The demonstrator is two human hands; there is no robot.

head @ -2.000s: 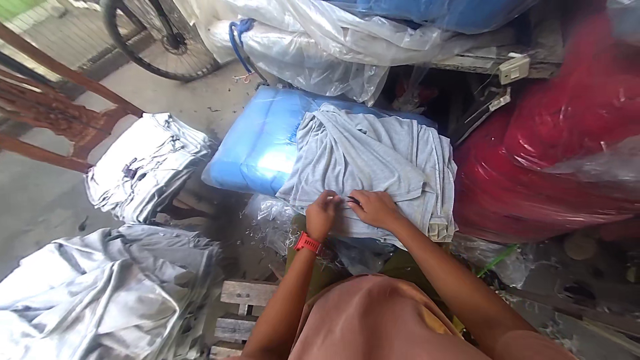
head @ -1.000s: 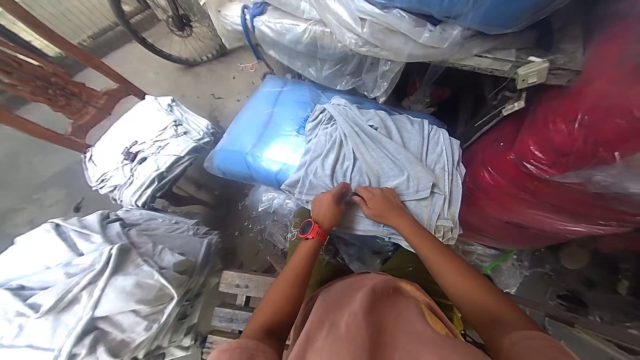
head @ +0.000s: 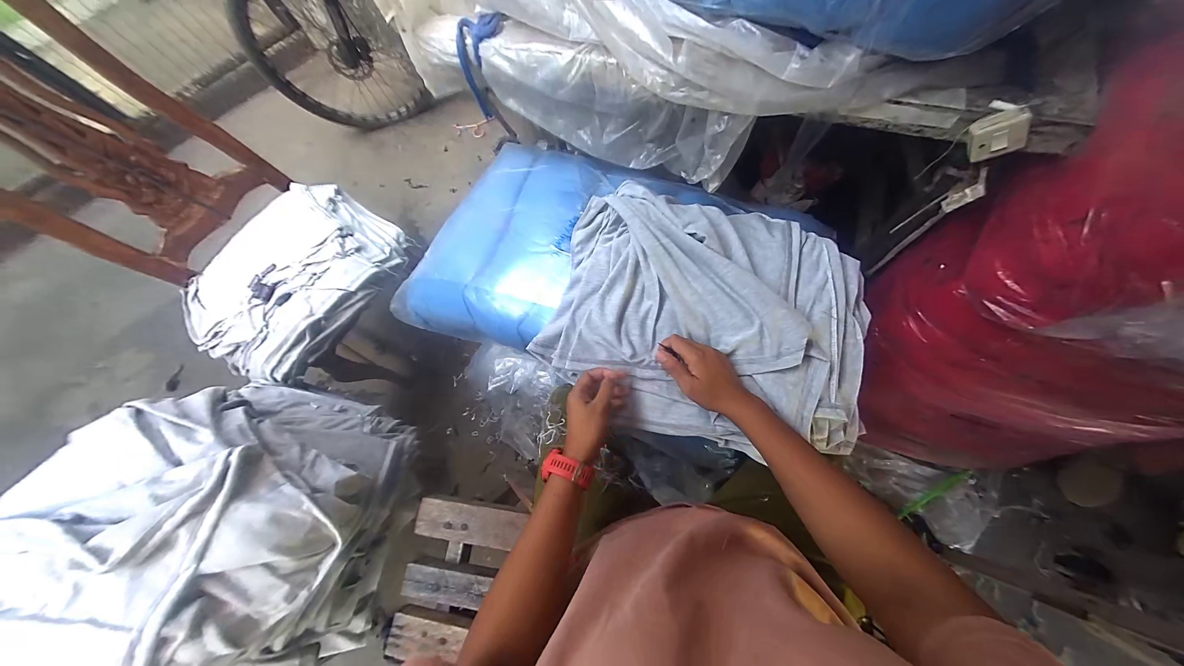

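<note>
A stack of grey knit cloth pieces [head: 721, 287] lies on a blue plastic-wrapped bundle [head: 490, 250] in front of me. My left hand [head: 595, 402], with a red watch on its wrist, is at the near left edge of the stack, its fingers curled close together; whether it pinches anything is not plain. My right hand [head: 700, 372] rests over the near part of the top cloth, with something small and dark at its thumb and forefinger, too small to name.
Folded white cloths [head: 287, 277] lie on a wooden chair [head: 148, 185] at left, above a larger grey cloth pile [head: 185, 527]. Red plastic-wrapped bundles [head: 1036, 314] stand at right. A slatted wooden bench [head: 467, 523] is beside me; a bicycle wheel [head: 347, 65] stands behind.
My hands were close together at the cloth's near edge; now they are apart, the left one lower and to the left, the right one on the cloth.
</note>
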